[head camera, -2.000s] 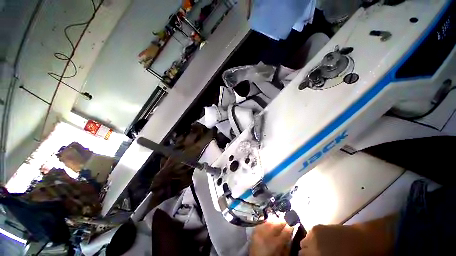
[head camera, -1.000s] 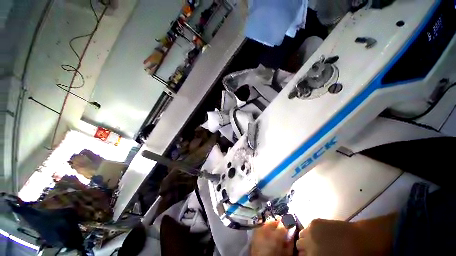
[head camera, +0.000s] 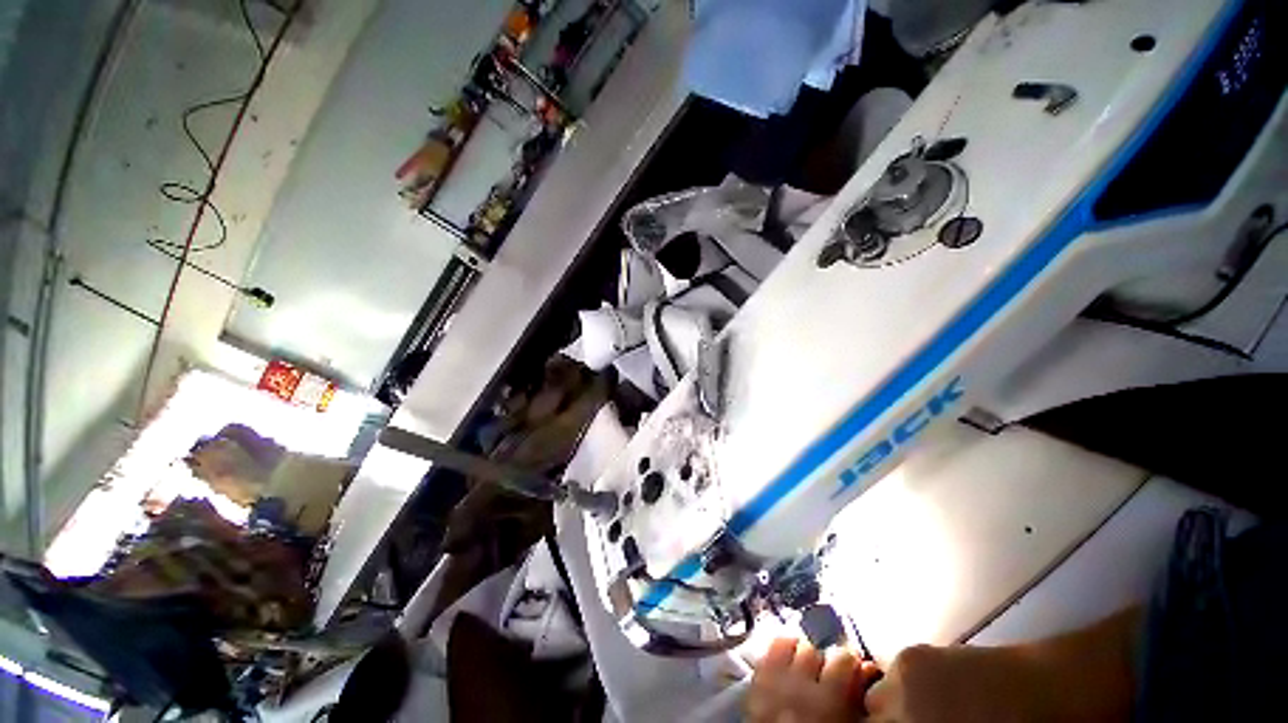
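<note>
The white sewing machine head (head camera: 876, 311) with a blue stripe and "JACK" lettering runs diagonally across the right. My left hand (head camera: 805, 681) is at the bottom edge, fingers bent just below the presser foot area (head camera: 805, 593), partly cut off. My right hand (head camera: 939, 685) is beside it, closed like a fist, touching or nearly touching the left. A thin dark piece shows between the hands; glare and the fingers hide how it is held. A light grey panel (head camera: 622, 664) lies left of the needle, with a dark brown piece (head camera: 495, 671) beside it.
Tangled grey pieces (head camera: 685, 304) lie behind the machine head. A brown fabric pile (head camera: 495, 509) is to their left. A light blue cloth (head camera: 774, 54) hangs at the top. A long pale worktable (head camera: 544, 240) stands behind. Lamp glare covers the machine bed (head camera: 989, 544).
My left hand has shifted slightly right and down from the needle area, its fingers closer to my right hand. The camera view has shifted slightly.
</note>
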